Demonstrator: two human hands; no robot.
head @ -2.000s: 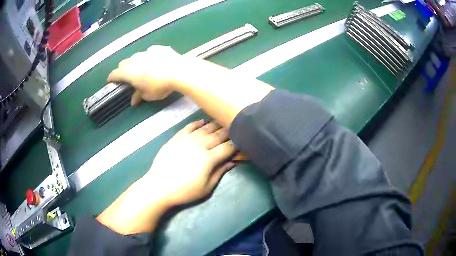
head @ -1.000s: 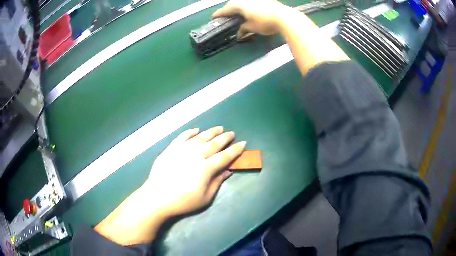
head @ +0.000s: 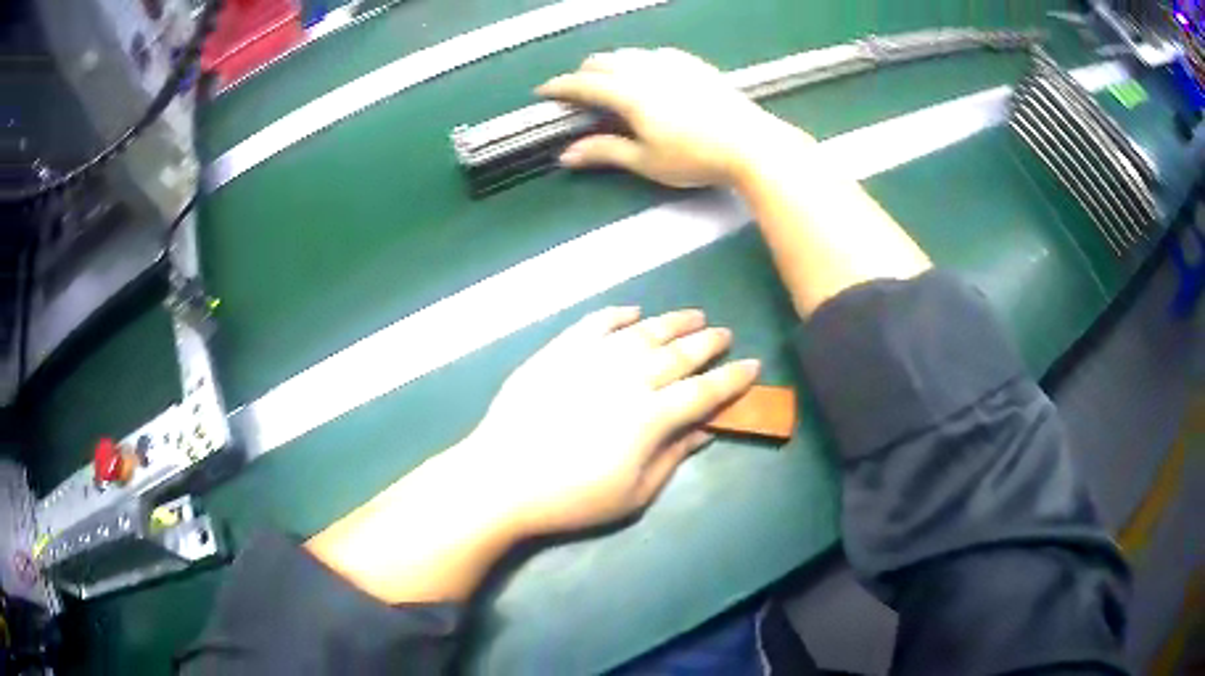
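My right hand is closed on the back part of a bundle of slides, a thick grey block with dark sides lying on the green bench top. The bundle's left end sticks out past my fingers. My left hand lies palm down over a flat orange-brown push block. One end of the block shows beyond my fingers; the rest is hidden. A row of slides runs from behind my right hand toward the far right.
A ribbed stack of slides lies at the right bench edge. Long white strips cross the bench. At left are a machine fixture frame with a red push button and a dark hose. A red bin is at far left.
My right hand first moved the bundle from the left toward the far right, then slightly back left. My left hand stays over the block, whose end now shows more. The view has shifted.
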